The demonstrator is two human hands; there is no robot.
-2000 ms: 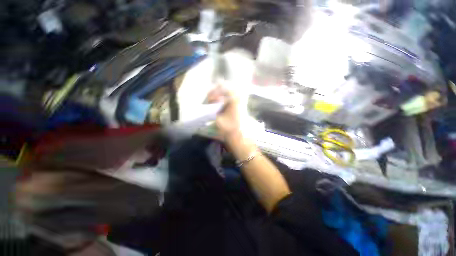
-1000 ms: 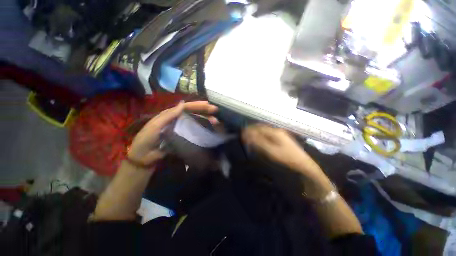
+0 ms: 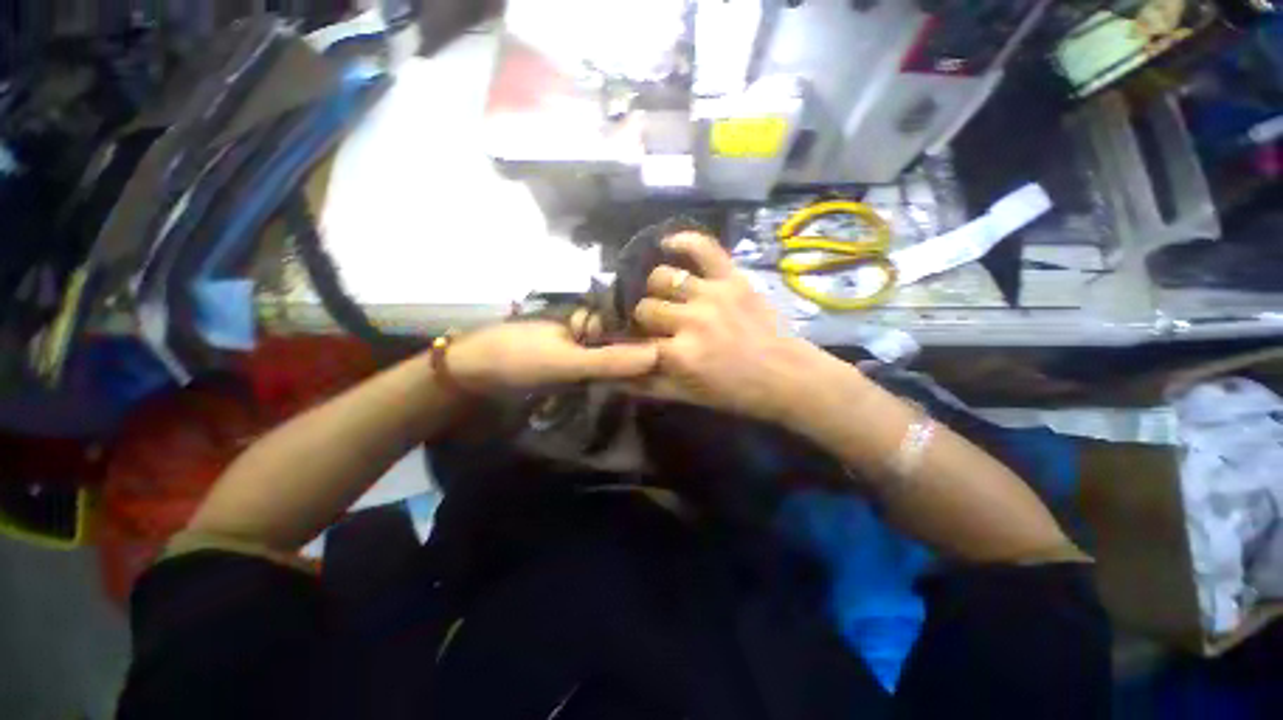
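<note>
My left hand (image 3: 542, 352) and my right hand (image 3: 715, 331) meet over my lap at the table's front edge. Both hold a dark, bunched bundle of fabric pieces (image 3: 650, 263). Part of the bundle hangs below my hands and shows some lighter grey; the fingers hide its middle. Yellow-handled scissors (image 3: 837, 255) lie on the table to the right of my hands. A white strip (image 3: 978, 235) lies beside them.
The overlock machine (image 3: 872, 85) stands behind, with a bright lamp glare. Fabric piles (image 3: 211, 169) lie at left. A red bag (image 3: 183, 450) is at lower left. A cardboard box (image 3: 1147, 542) with white scraps stands at lower right.
My hands have come together around the dark bundle, and the white part seen between them is no longer visible. The view has turned, so the scissors and machine appear further left.
</note>
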